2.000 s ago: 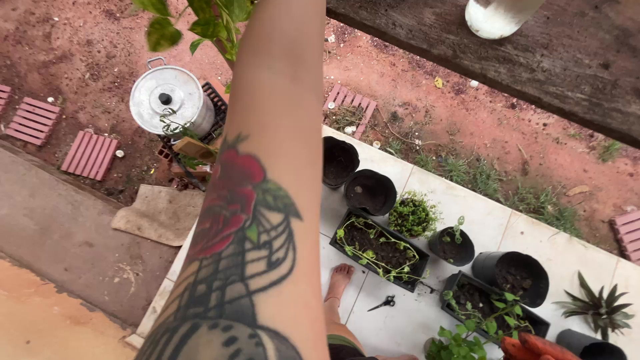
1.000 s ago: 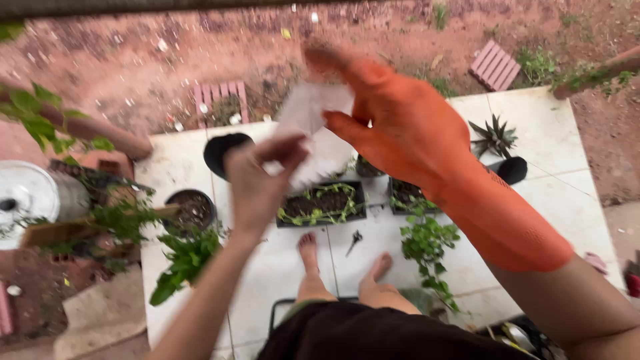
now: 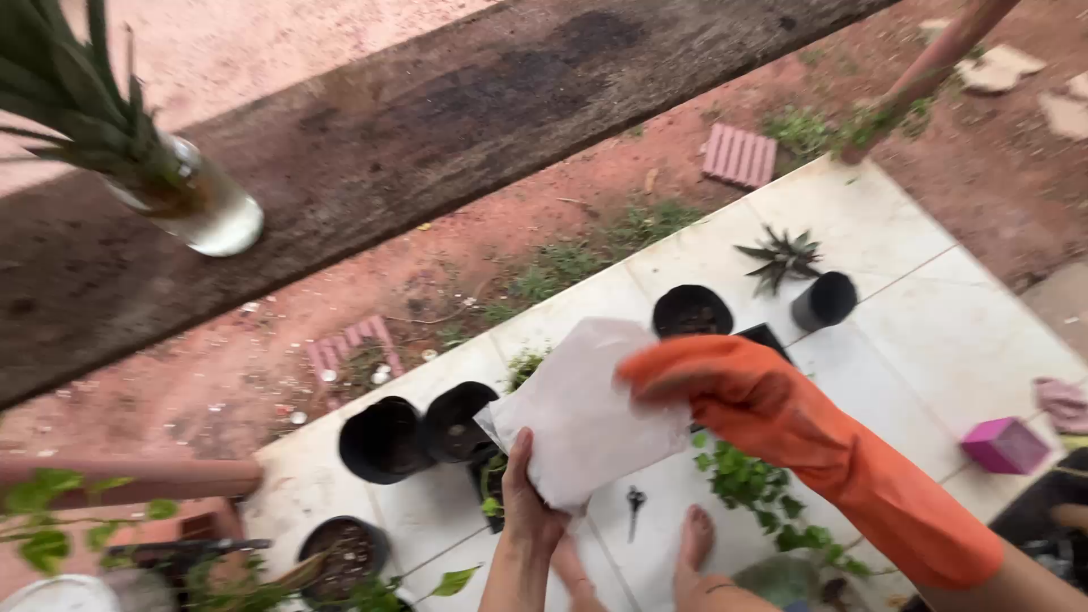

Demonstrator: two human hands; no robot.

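Observation:
My bare left hand [image 3: 531, 497] holds a white plastic bag or packet [image 3: 586, 408] by its lower left edge, thumb on the near face. In an orange rubber glove, my right hand [image 3: 705, 374] is at the bag's upper right side, its fingers bent and blurred by motion; whether they grip the bag cannot be told. The bag hides part of the planters below it. Black scissors [image 3: 635, 510] lie on the white tiled floor [image 3: 858, 399] between my feet.
Above runs a dark wooden beam [image 3: 408, 127] bearing a glass jar [image 3: 204, 204] with a spiky plant. Black pots [image 3: 387, 439] stand along the tile edge, with a trailing green plant [image 3: 756, 489] at right. A magenta pot [image 3: 1005, 444] sits far right; a reddish post [image 3: 931, 81] rises beyond.
The gloved right hand has moved lower relative to the floor pots, and the white bag now appears spread between the hands. The view has shifted and turned, bringing the beam and jar in.

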